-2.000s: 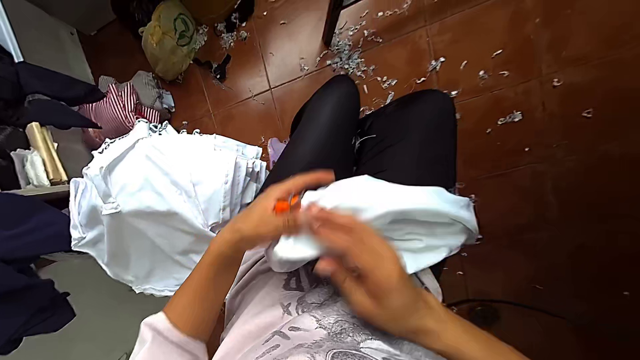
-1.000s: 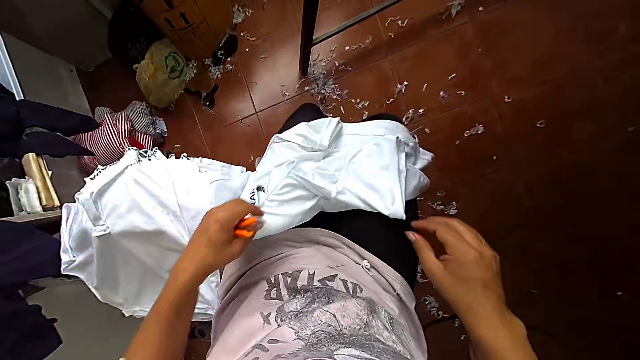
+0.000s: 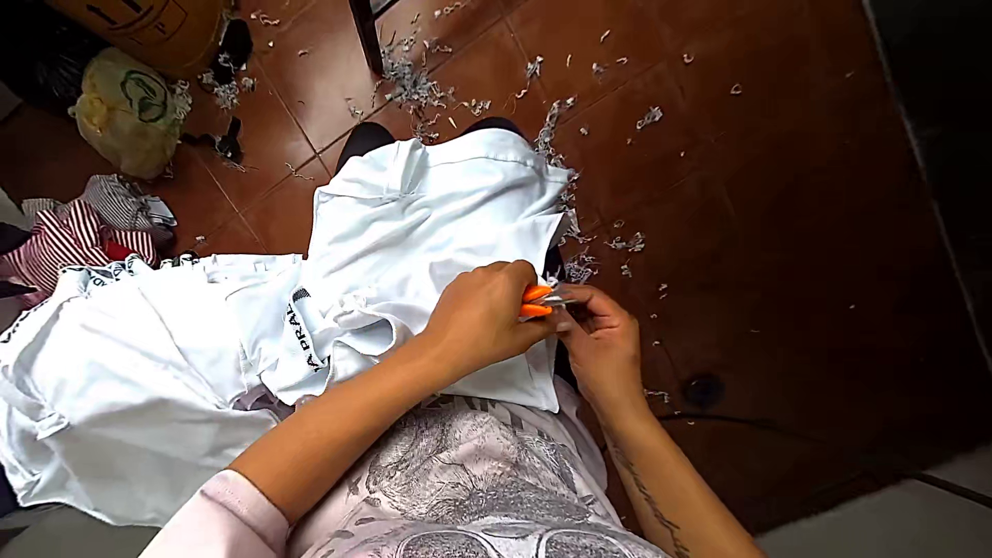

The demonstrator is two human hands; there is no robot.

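A white garment (image 3: pixel 434 225) lies spread over my lap, its right edge running down beside my hands. My left hand (image 3: pixel 488 314) is closed around small orange-handled snips (image 3: pixel 536 302), whose metal part points right. Against the metal tip, at the garment's right edge, my right hand (image 3: pixel 604 333) has its thumb and fingers pinched together; whether they hold cloth or thread cannot be told. To the left, a pile of white garments (image 3: pixel 139 372) with lettered bands touches the one on my lap. A lettered elastic band (image 3: pixel 302 329) shows between them.
Striped cloth (image 3: pixel 74 240) lies at the far left. A tied yellowish plastic bag (image 3: pixel 128 112) stands near a cardboard box (image 3: pixel 155 27). Thread scraps (image 3: pixel 415 81) litter the tiled floor (image 3: pixel 744 194) around a dark metal leg (image 3: pixel 366 35). A dark cable (image 3: pixel 721 419) runs along the floor at right.
The white garment, bunched two seconds ago, is now spread over my lap. My left hand has moved right with the orange snips, and both hands now meet at the garment's right edge.
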